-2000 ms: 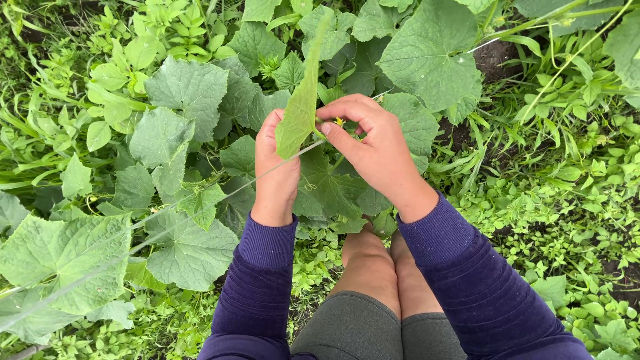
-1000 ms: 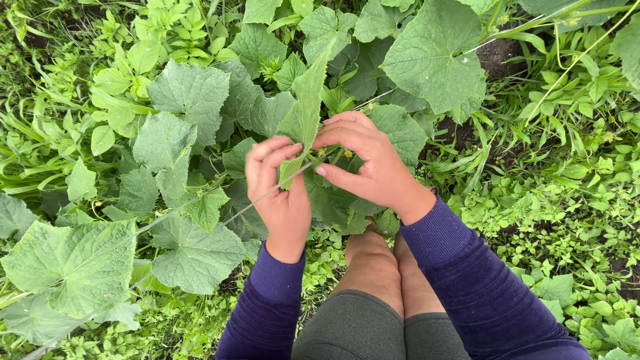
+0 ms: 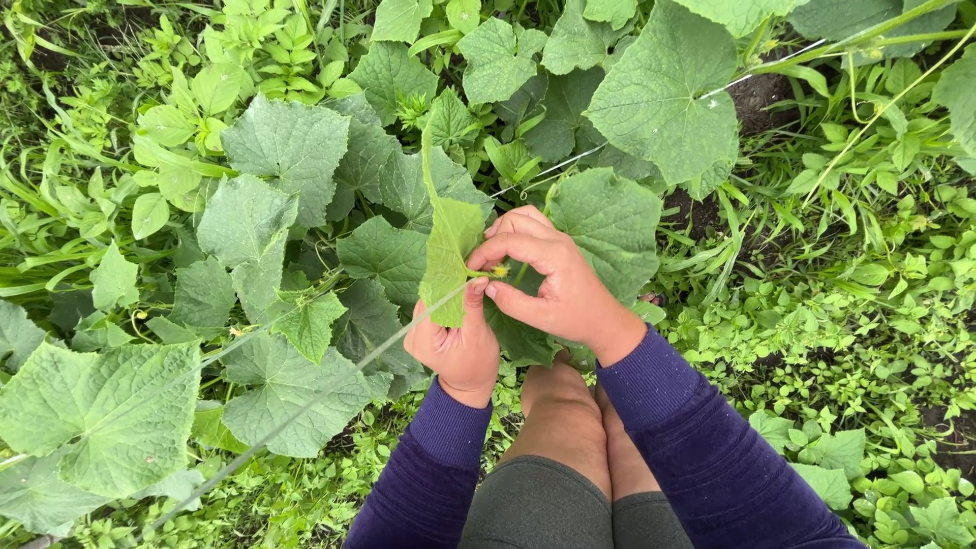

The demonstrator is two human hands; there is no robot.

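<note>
Both my hands meet at a cucumber-like vine near the middle of the view. My left hand [image 3: 457, 347] has its thumb up against a thin taut string [image 3: 343, 375] where the string meets the vine. My right hand [image 3: 553, 282] bends over the same spot, thumb and fingers around the stem beside a small yellow flower [image 3: 499, 271]. An upright green leaf [image 3: 450, 252] stands edge-on at my left hand, partly hiding its fingers. The stem between my fingertips is mostly hidden.
Broad vine leaves [image 3: 286, 152] spread left and behind my hands. A large leaf [image 3: 671, 95] hangs at upper right along a white string [image 3: 583, 155]. Low weeds [image 3: 862, 305] cover the ground at right. My bare knees [image 3: 564, 419] are just below my hands.
My left hand's fingers, spread over the leaf a second ago, are now lower, with the thumb up at the string. My right hand stays at the stem.
</note>
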